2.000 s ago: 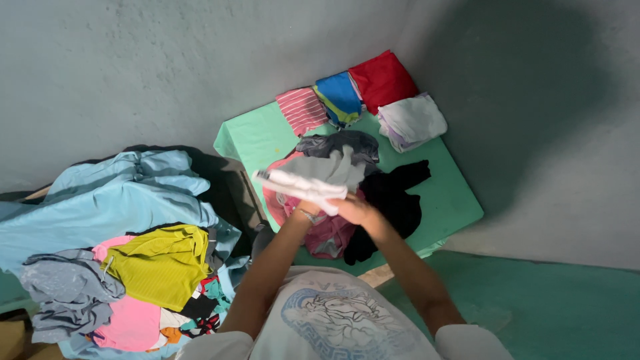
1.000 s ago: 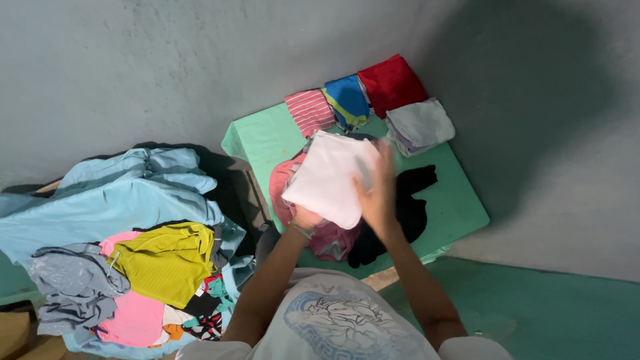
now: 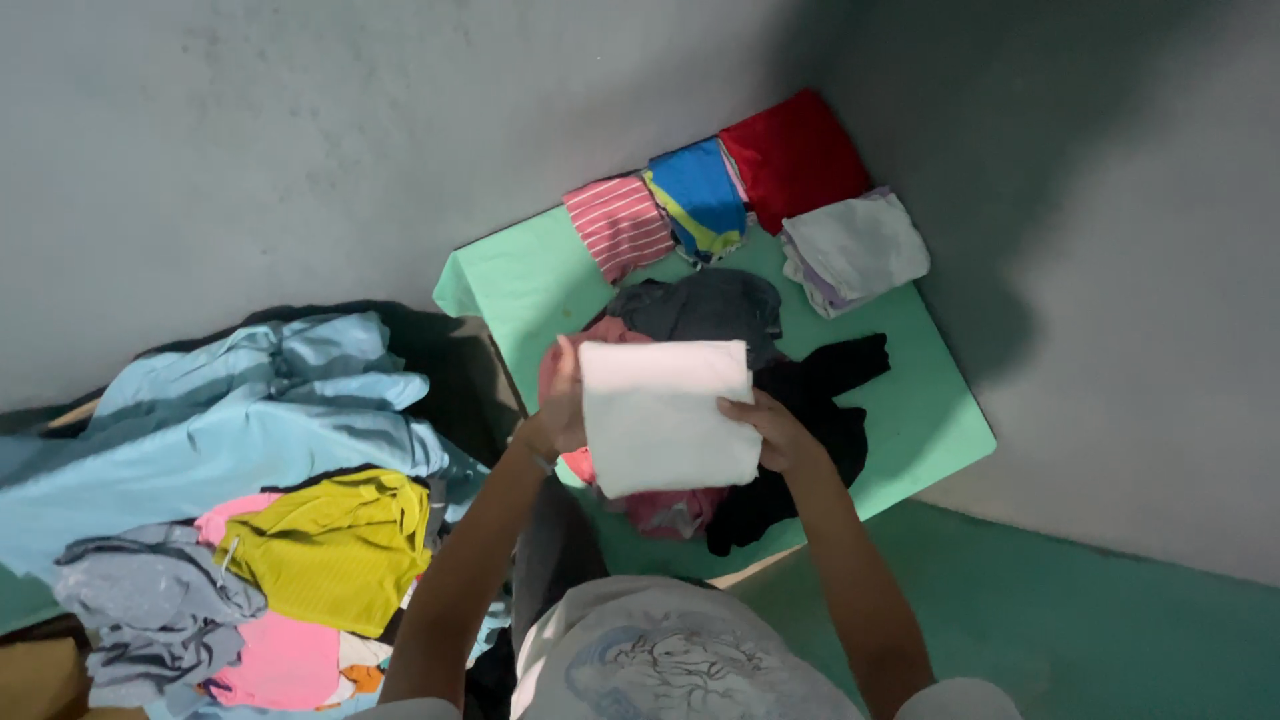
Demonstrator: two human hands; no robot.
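Note:
A folded white cloth (image 3: 668, 418) is held flat between both hands above the green table. My left hand (image 3: 556, 405) grips its left edge, fingers pointing up. On the right edge, my right hand (image 3: 772, 428) holds it with the fingers over the top face. Beneath and around the cloth lie a dark grey garment (image 3: 705, 310), a black garment (image 3: 845, 370) and a pink garment (image 3: 680, 512), all crumpled. The white cloth partly hides them.
Along the table's (image 3: 520, 270) far side sit a striped folded cloth (image 3: 620, 228), a blue one (image 3: 698, 190), a red one (image 3: 797, 160) and a whitish folded stack (image 3: 862, 250). At left, yellow (image 3: 335, 550), grey (image 3: 150, 590) and pink clothes (image 3: 285, 655) lie on light-blue fabric (image 3: 220, 420).
The white cloth was tilted and narrow in view two seconds ago; it now lies squared between the hands. My right hand, raised over the cloth one second ago, now grips its right edge.

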